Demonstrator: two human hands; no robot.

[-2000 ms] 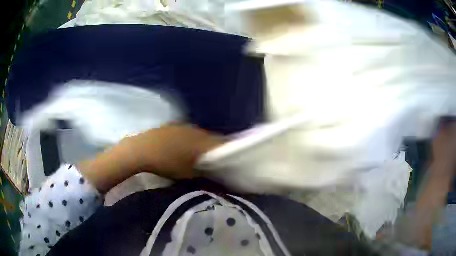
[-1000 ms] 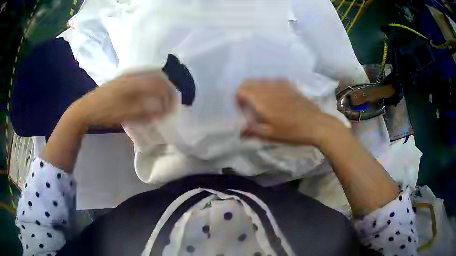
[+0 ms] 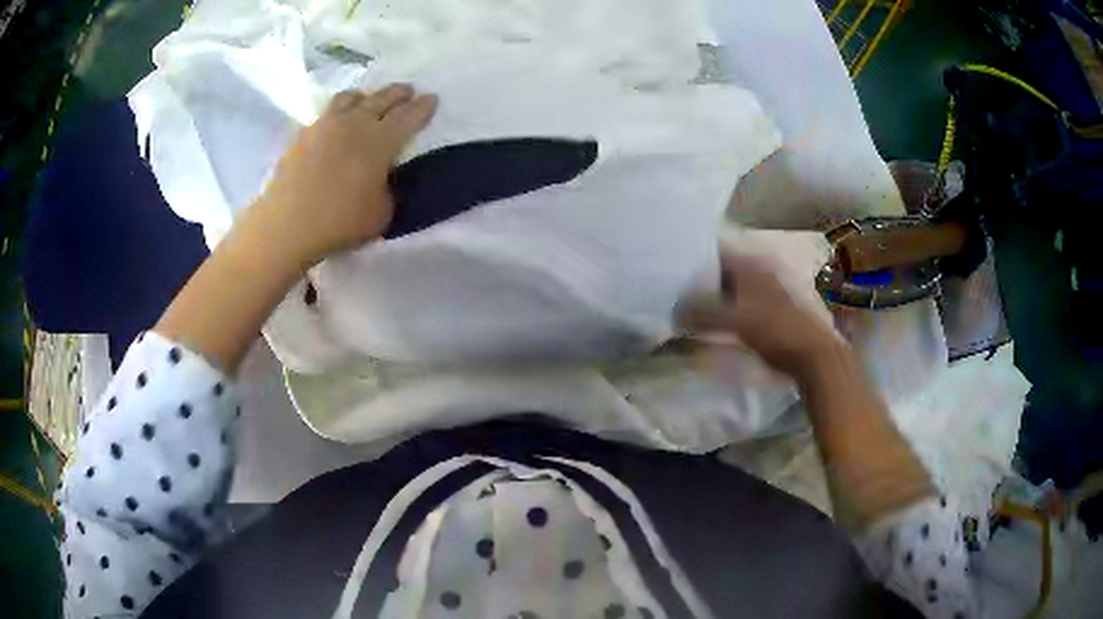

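Note:
A white garment point(image 3: 544, 284) lies loose over the navy padded board point(image 3: 97, 230). Navy shows through a long, pointed oval opening in the cloth. My left hand point(image 3: 345, 175) lies palm down on the cloth at the left end of this opening, fingers extended and slightly apart, thumb hidden. My right hand point(image 3: 756, 302) is blurred at the right side of the garment; whether its fingers grip the cloth cannot be told.
A steam iron point(image 3: 889, 260) with a brown handle rests on a greyish pad point(image 3: 974, 308) at the right, a yellow line point(image 3: 1016, 85) rising behind it. White cloth point(image 3: 968, 411) hangs below the iron. A yellow-barred basket point(image 3: 1043, 556) is at lower right.
The garment has been drawn over the board and spread; its navy opening is now wider and lies more sideways. My left hand has moved up, my right hand right and slightly down.

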